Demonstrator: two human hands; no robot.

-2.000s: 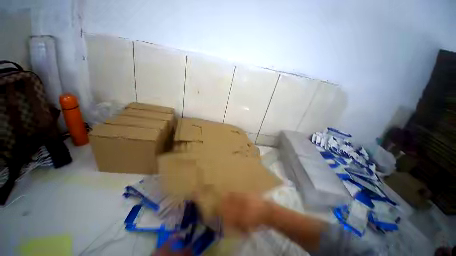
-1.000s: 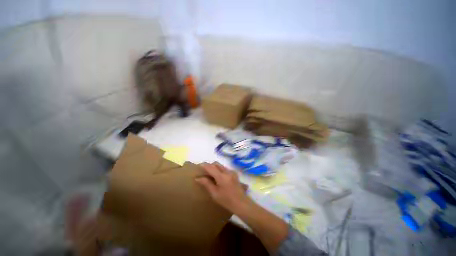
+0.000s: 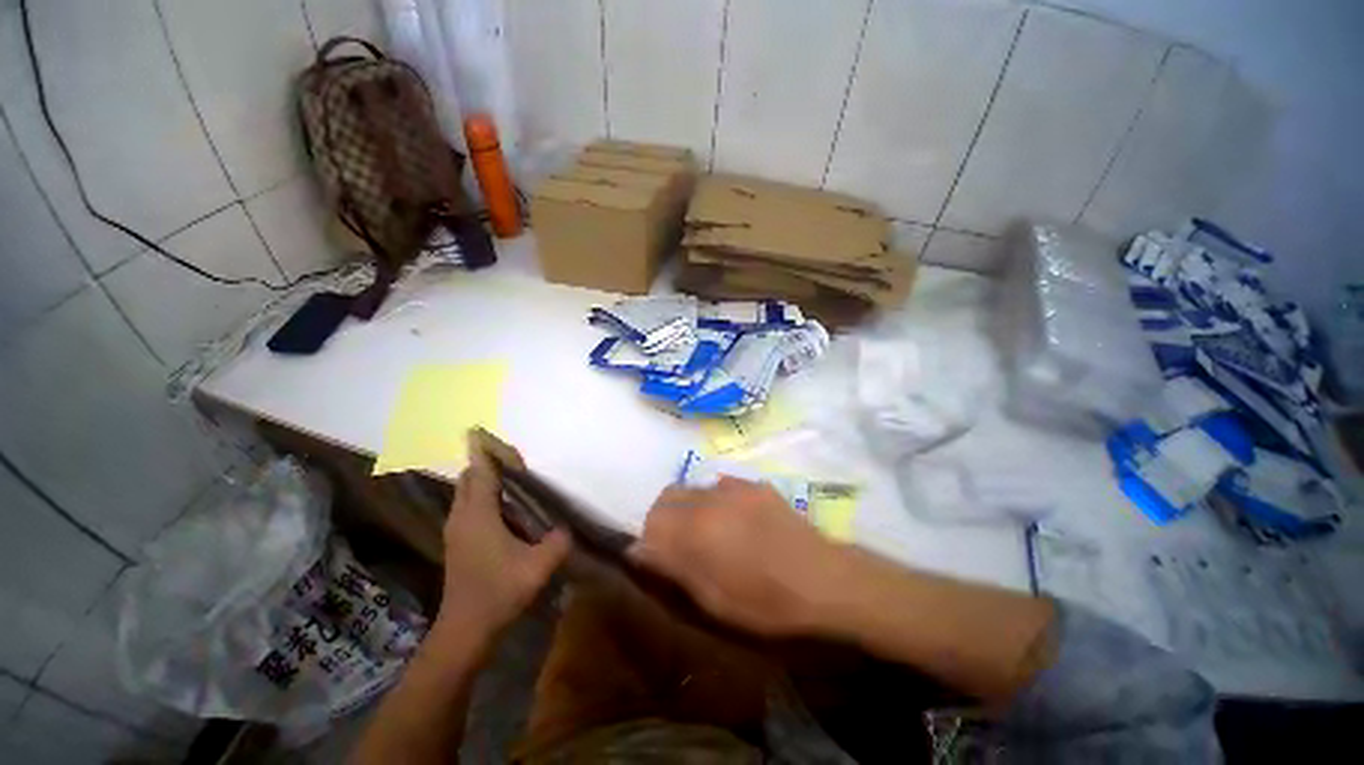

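Note:
A flat brown carton [image 3: 587, 526], seen nearly edge-on, is held over the lap at the table's front edge. My left hand [image 3: 497, 550] grips its left end, thumb on the near side. My right hand [image 3: 733, 550] is closed on its right part, slightly blurred. Much of the carton is hidden by the hands. A yellow sheet [image 3: 444, 416] lies on the table just beyond my left hand.
Blue-and-white retail boxes [image 3: 711, 354] lie mid-table. Behind stand closed cartons [image 3: 606, 224], folded cartons [image 3: 793, 232], an orange bottle [image 3: 491, 177] and a backpack [image 3: 374, 142]. Clear trays [image 3: 1070, 321] and more boxes [image 3: 1182, 456] are at right. A plastic bag [image 3: 240, 590] hangs low left.
The carton was broad and open towards the view; now it is narrow and edge-on. My left hand has come in from the lower left onto it. The camera view has shifted.

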